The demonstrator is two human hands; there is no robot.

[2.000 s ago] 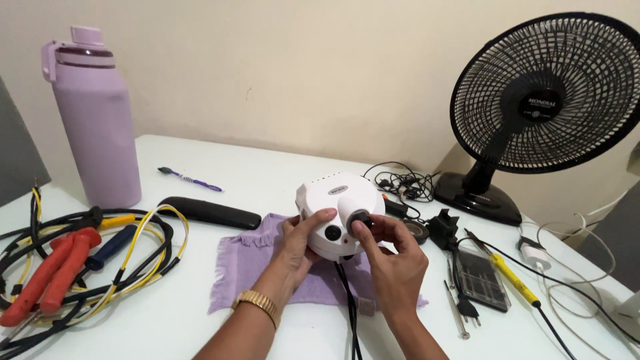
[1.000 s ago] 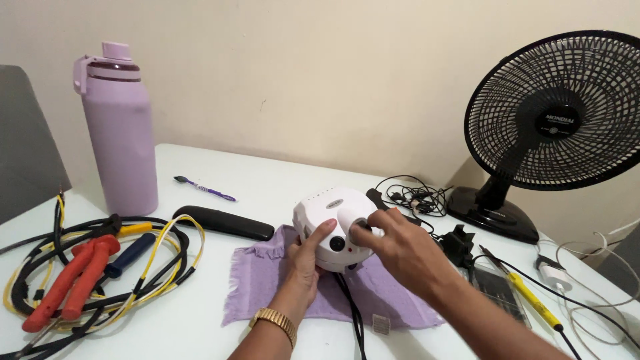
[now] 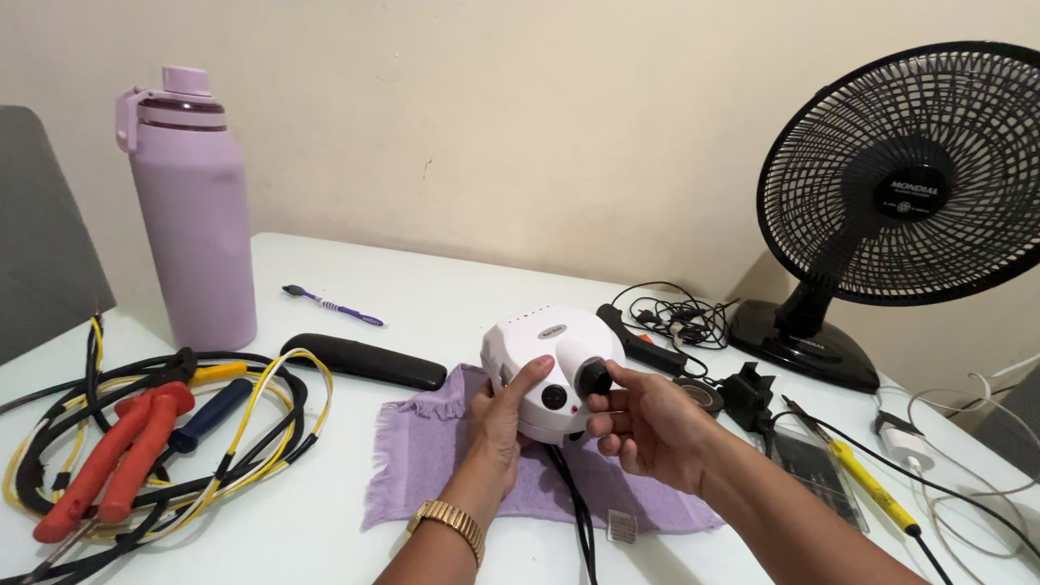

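A white electric nail drill control box [image 3: 548, 349] is tilted above a purple fringed cloth [image 3: 439, 455]. My left hand [image 3: 504, 414] grips its left side, thumb on the front beside a round black switch [image 3: 554, 396]. The fingertips of my right hand [image 3: 642, 414] are at the black knob [image 3: 594, 375] on the front, thumb against its right edge; the other fingers are curled below it. Black cords [image 3: 573, 504] run down from under the box across the cloth. A gold watch [image 3: 449, 528] is on my left wrist.
Left: red-handled pliers [image 3: 122, 455] on coiled cables [image 3: 244, 471], a purple bottle [image 3: 195, 227], a black case [image 3: 366, 361] and a toothbrush [image 3: 333, 307]. Right: a black fan [image 3: 902, 195], tangled wires [image 3: 682, 321], a yellow soldering iron [image 3: 873, 487] and a clear-lidded case [image 3: 816, 471].
My right hand has shifted from over the knob to its right side, showing more of the knob than one second ago. My left hand stays on the box.
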